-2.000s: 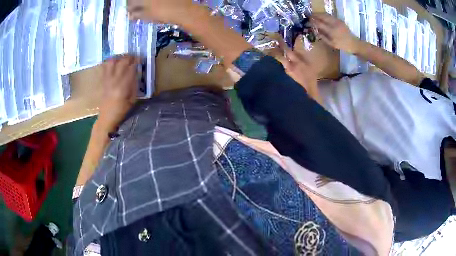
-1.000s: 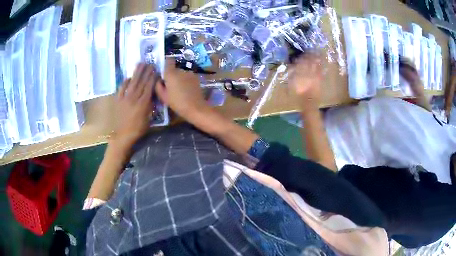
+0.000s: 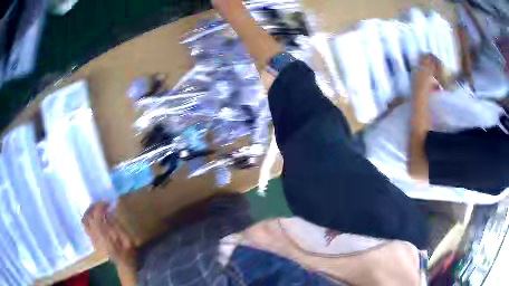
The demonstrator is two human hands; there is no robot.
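Note:
Long translucent blister trays [image 3: 72,139] lie in overlapping rows at the left end of the table. My left hand [image 3: 109,232] is at the near end of the rightmost tray, with its fingertips at the tray edge. It is blurred, and I cannot tell if it grips the tray. A large pile of clear-wrapped slim parts [image 3: 223,100] with dark cables covers mid-table. A light-blue card [image 3: 133,179] lies between the trays and the pile. My right forearm reaches over the pile to the top edge, where the picture cuts off the hand.
More trays [image 3: 363,67] stand in a row at the right. A co-worker's hand [image 3: 428,64] is at these trays, with a black sleeve below. The brown table edge [image 3: 212,189] curves in front of me. Part of a red plastic item [image 3: 75,279] shows at the bottom left.
My hands have parted: the left moved down and left to the row of trays, the right reached up out of view. The tray between them no longer lies there. The view has shifted and blurred.

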